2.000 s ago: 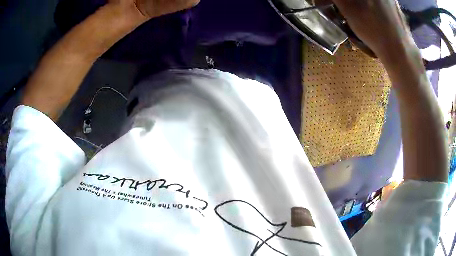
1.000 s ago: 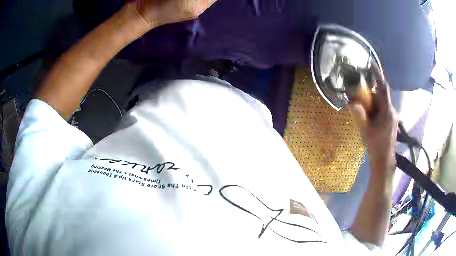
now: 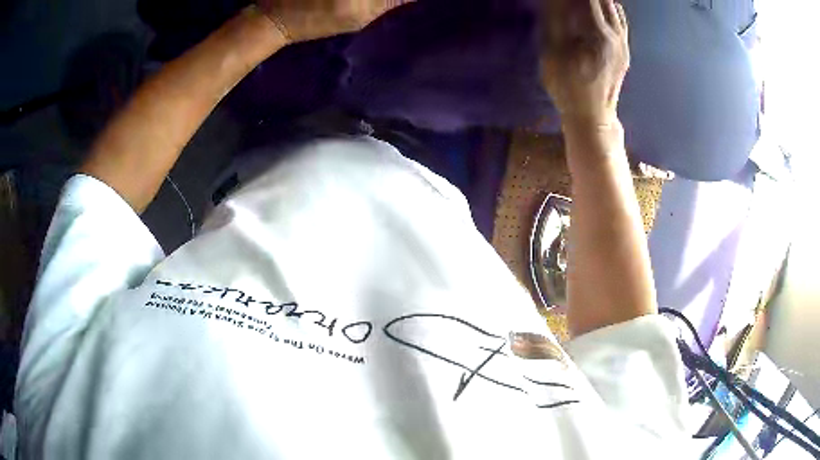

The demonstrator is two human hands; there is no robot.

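The dark purple garment [image 3: 450,76] lies across the ironing table at the top of the picture. My left hand [image 3: 328,16] is at the top edge, partly cut off, over the garment's left part; whether it grips the cloth is not clear. My right hand [image 3: 586,58] is at the garment's right end, fingers towards the top edge; its grip is also unclear. The steam iron [image 3: 552,247] rests on the dotted yellow-tan rest pad [image 3: 517,184], partly hidden behind my right forearm.
The padded grey-blue ironing table end [image 3: 692,99] extends right of my right hand. Black hose and cables [image 3: 746,386] run at the lower right. Bright light fills the right side. A thin cable [image 3: 182,199] hangs at the left, by my white shirt.
The iron has gone from my right hand onto the rest pad. My right hand has moved up and left to the garment. My left hand stays near the top edge.
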